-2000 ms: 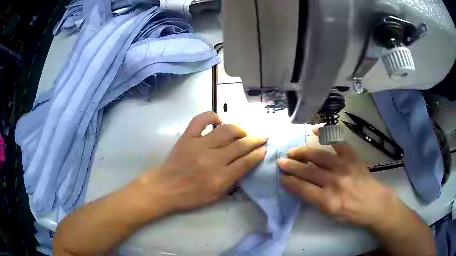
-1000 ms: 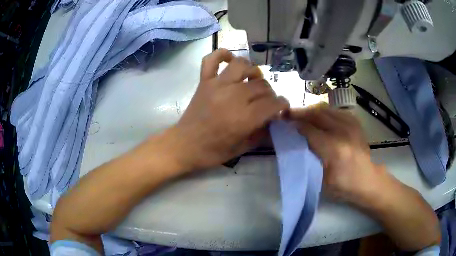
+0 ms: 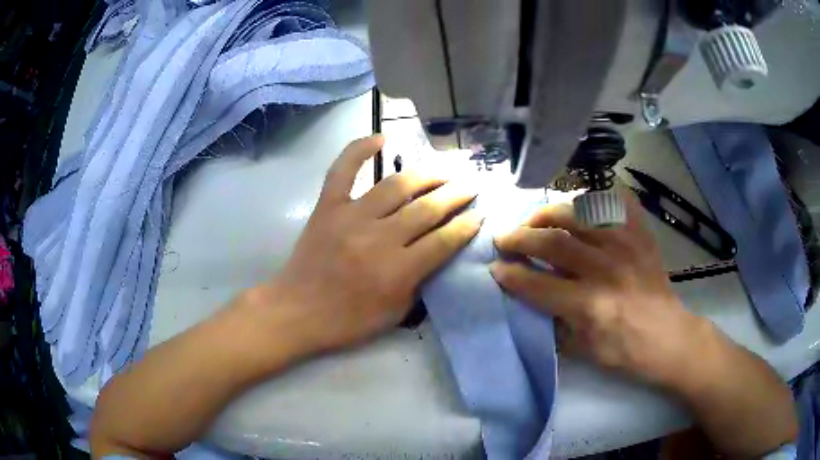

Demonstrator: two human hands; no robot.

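A light-blue collar piece point(image 3: 481, 350) lies under both hands in front of the needle area and hangs toward the table's front edge. My left hand point(image 3: 360, 238) lies on its left side, fingers spread, fingertips pressing the cloth near the lamp glow. My right hand point(image 3: 593, 278) presses its right side, fingertips close to the left ones. The sewing machine head point(image 3: 485, 63) stands above the hands. The presser foot point(image 3: 490, 153) shows small and partly washed out by glare. The cloth's far end is lost in the glare.
A fanned stack of collar strips point(image 3: 135, 171) lies at left. Black thread snips point(image 3: 683, 216) and a single blue strip point(image 3: 751, 225) lie at right. A white tension knob point(image 3: 600, 208) sits just above my right hand. More blue pieces point(image 3: 193, 449) show below the table edge.
My hands have parted from their pinch at the cloth's end and now lie flat on it by the needle. The cloth is spread wider. The camera view has shifted slightly.
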